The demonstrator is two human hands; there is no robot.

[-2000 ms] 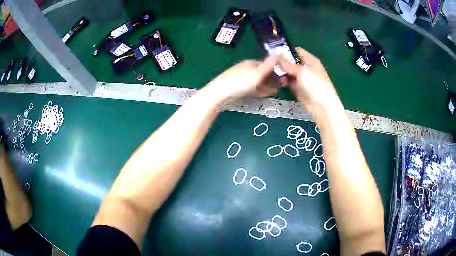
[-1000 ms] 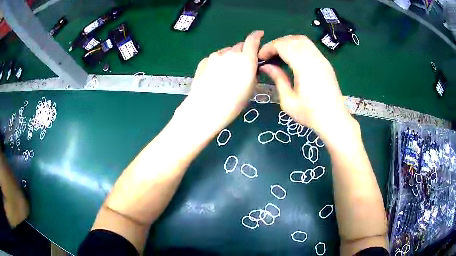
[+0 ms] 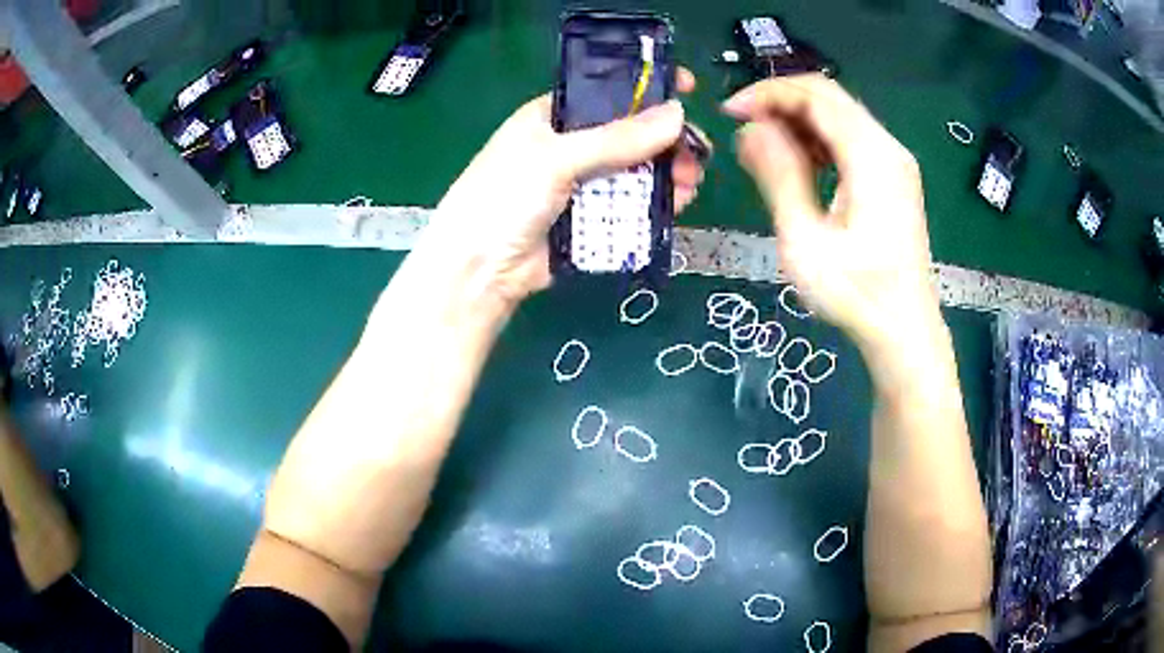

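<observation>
My left hand [image 3: 511,191] holds a black phone body [image 3: 610,77] upright above the metal strip, thumb across its middle. Its white keypad area [image 3: 613,223] is at the lower end and a thin yellow flex cable [image 3: 642,79] runs in the dark upper half. A small dark piece [image 3: 696,143] shows by the fingers at the phone's right edge; I cannot tell what it is. My right hand [image 3: 830,191] is just right of the phone, fingers curled and apart, nothing seen in it. Many white rings [image 3: 634,444] lie loose on the worktop below.
Other phones [image 3: 263,128] lie on the green belt [image 3: 472,140] beyond the metal strip [image 3: 383,227]. A grey post [image 3: 121,115] and a white ring pile [image 3: 118,301] are at left, with another person's arm [image 3: 36,510]. A clear parts tray [image 3: 1021,510] is at right.
The phone, earlier mostly hidden between both hands, now faces me in my left hand. My right hand has moved away to the right. Phones on the belt have shifted left.
</observation>
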